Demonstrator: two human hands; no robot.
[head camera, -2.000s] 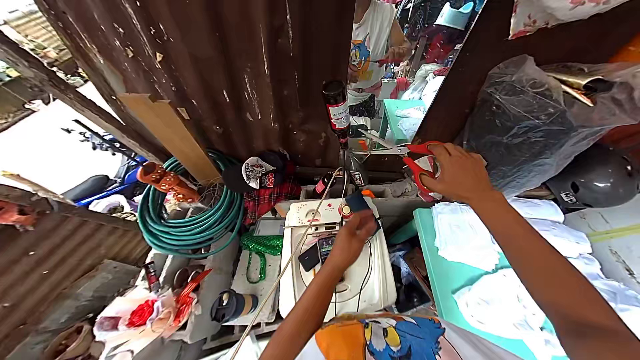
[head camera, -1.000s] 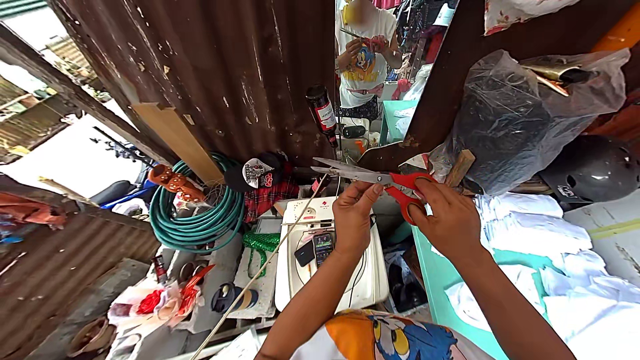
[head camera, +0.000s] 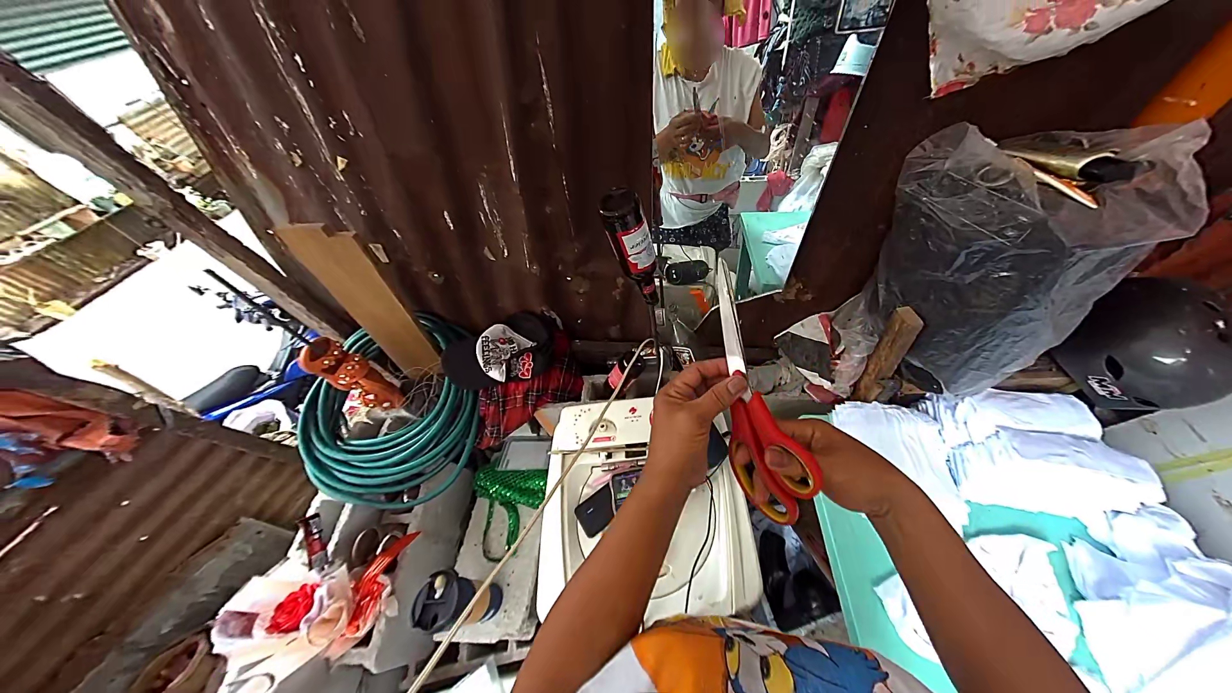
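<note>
Red-handled scissors (head camera: 770, 448) point upward in front of me, their blades together or nearly so. My right hand (head camera: 837, 462) grips the handles, with fingers through the loops. My left hand (head camera: 695, 414) pinches the base of the blades between thumb and fingers. Below my hands stands a white appliance (head camera: 597, 414) with a lid, perhaps a washing machine. A phone (head camera: 595, 512) and another small device (head camera: 626, 484) lie on it beside a thin black cable. A dark glass bottle (head camera: 630, 241) is tilted neck down near the blades.
A mirror (head camera: 799, 125) leans against the rusty corrugated wall (head camera: 433, 144). Folded white cloths (head camera: 1039, 462) lie on a turquoise surface (head camera: 852, 568) at right, near a dark helmet (head camera: 1145, 337) and a filled plastic bag (head camera: 982, 260). A coiled green hose (head camera: 385, 443) and a cap (head camera: 500, 354) are at left.
My left hand has moved from low over the white appliance up to the scissors. The blades were spread two seconds ago, pointed left one second ago, and now point up.
</note>
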